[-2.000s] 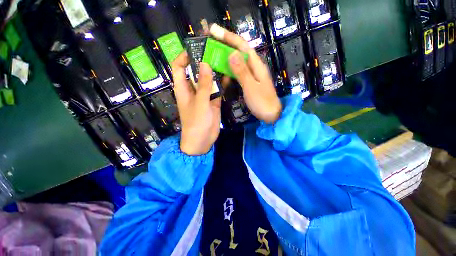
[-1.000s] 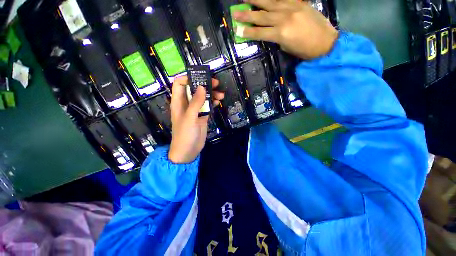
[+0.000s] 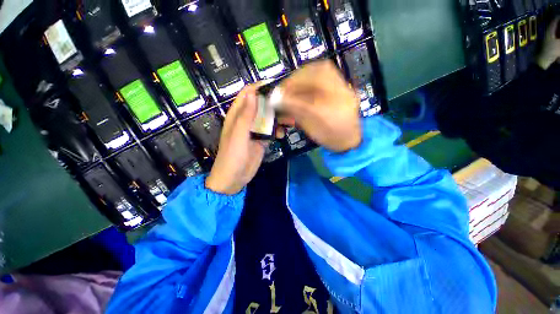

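Observation:
My left hand [image 3: 238, 141] holds a small block with a pale face and dark edge, a phone battery [image 3: 264, 118], over the lower row of the tray. My right hand [image 3: 325, 104], slightly blurred, meets it at the battery's upper end; a white finger cot shows on a fingertip. The black phone tray [image 3: 89, 158] holds handsets back side up. Green batteries sit in several handsets of the upper row, one of them [image 3: 262, 46] just above my hands. Other handsets there hold dark or pale blocks, and those at the right [image 3: 347, 21] show silvery inner parts.
The green bench top [image 3: 417, 46] shows right of the tray. Another tray with yellow-framed handsets [image 3: 492, 46] lies at the far right, beside a person's dark sleeve and a hand [image 3: 548, 46]. White boxes [image 3: 488, 196] and brown cartons [image 3: 531, 214] stand at lower right.
My right hand has come back from the upper-row handset, where a green battery now lies uncovered, to meet my left hand. The held battery's dark printed face has given way to a pale one.

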